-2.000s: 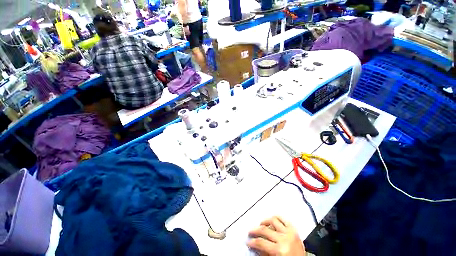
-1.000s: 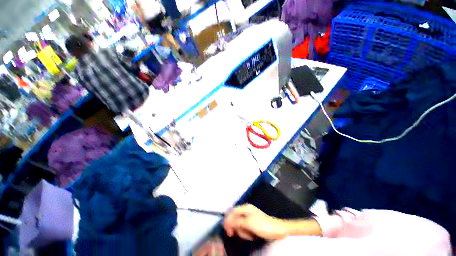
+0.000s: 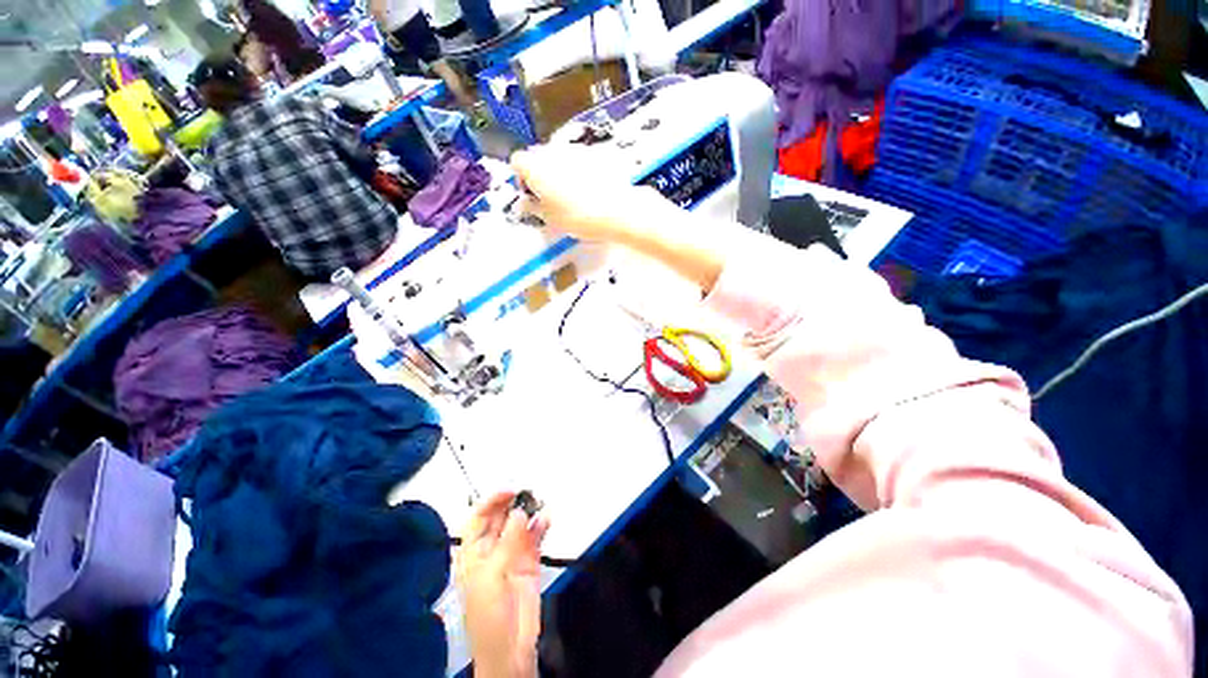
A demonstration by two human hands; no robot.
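Observation:
My left hand (image 3: 501,546) is at the front edge of the table, palm up, with a small dark metallic piece (image 3: 527,503), possibly a bobbin case, at its fingertips. My right hand (image 3: 550,199) reaches across to the top of the white sewing machine (image 3: 753,133); its fingertips are at small fittings there, and whether they hold anything cannot be told. The needle area (image 3: 466,378) is at the machine's left end. A dark blue garment heap (image 3: 305,517) lies left of it. A thin dark strip shows beside my left hand.
Red-and-yellow-handled scissors (image 3: 676,384) and a wavy dark cord (image 3: 658,421) lie on the white table. A lilac bin (image 3: 113,536) stands at the left. My sleeve partly covers a black device (image 3: 803,223). A blue crate (image 3: 1020,146) stands at the right. A person in plaid sits ahead.
My right hand has moved from the table's front edge up to the machine's top. My left hand has come into clear view with the small metallic piece. The view has shifted right since the first frame.

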